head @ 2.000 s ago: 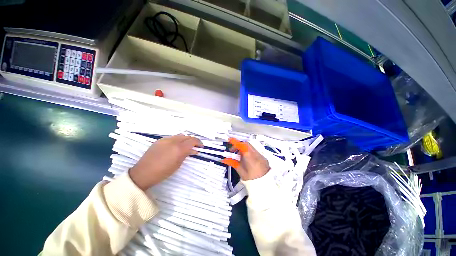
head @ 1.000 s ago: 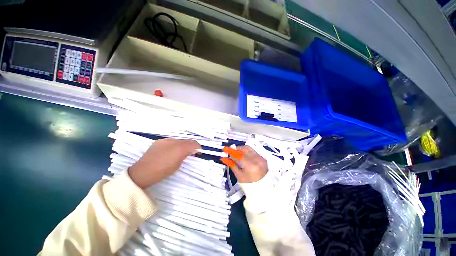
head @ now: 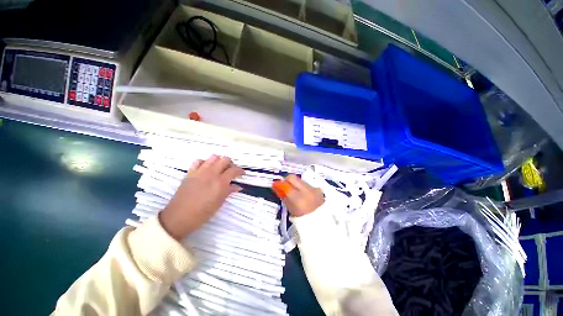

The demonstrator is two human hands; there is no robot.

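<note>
White strips (head: pixel 237 247) lie side by side in a broad stack in front of me. My left hand (head: pixel 207 188) rests on the upper part of the stack, its fingertips on a white strip (head: pixel 256 180) that runs toward my right hand. My right hand (head: pixel 301 196) is at the right ends of the strips, closed around an orange tool (head: pixel 282 188); most of the tool is hidden by the fingers. A dark gap shows between strips beside the hands.
Loose white strips (head: pixel 352 200) are heaped right of my right hand. Further right is a clear bag (head: pixel 383 231) of black pieces. Behind are a beige divided tray (head: pixel 204 133), a small blue bin (head: pixel 339 102), a larger blue tote (head: pixel 441 166) and a scale (head: pixel 40 77).
My left hand has shifted slightly up, its fingers now more spread over the strips. My right hand has turned and closed more, so less of the orange tool shows.
</note>
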